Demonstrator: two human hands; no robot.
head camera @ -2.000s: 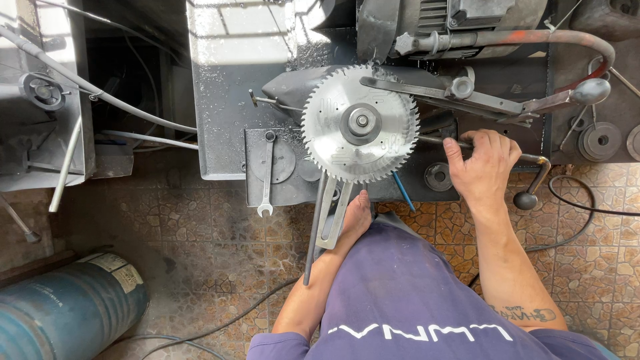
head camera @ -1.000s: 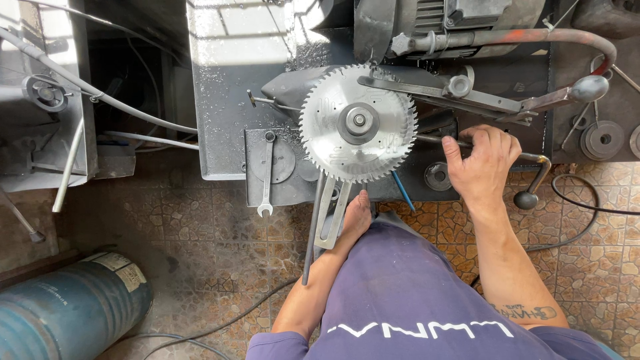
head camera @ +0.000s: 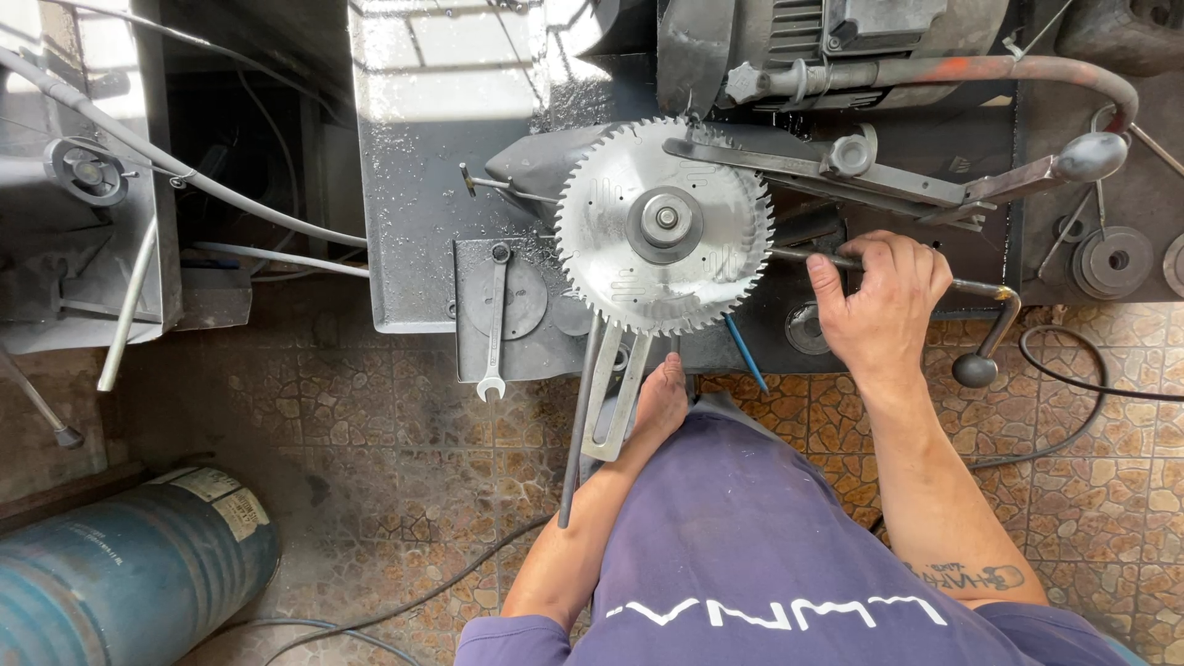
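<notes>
A round toothed saw blade is mounted flat to my view on a hub with a central nut. My right hand rests over a metal rod right of the blade, thumb and fingers bent round it; the rod ends in a crank with a ball knob. Below the blade, my left hand is mostly hidden behind a slotted metal bar; what its fingers touch cannot be seen. A curved lever arm with a clamp knob reaches over the blade's upper right edge.
An open-end wrench lies on a plate left of the blade. A motor sits behind, with a hose curving right. Metal discs lie at far right. A blue drum lies at lower left; cables cross the tiled floor.
</notes>
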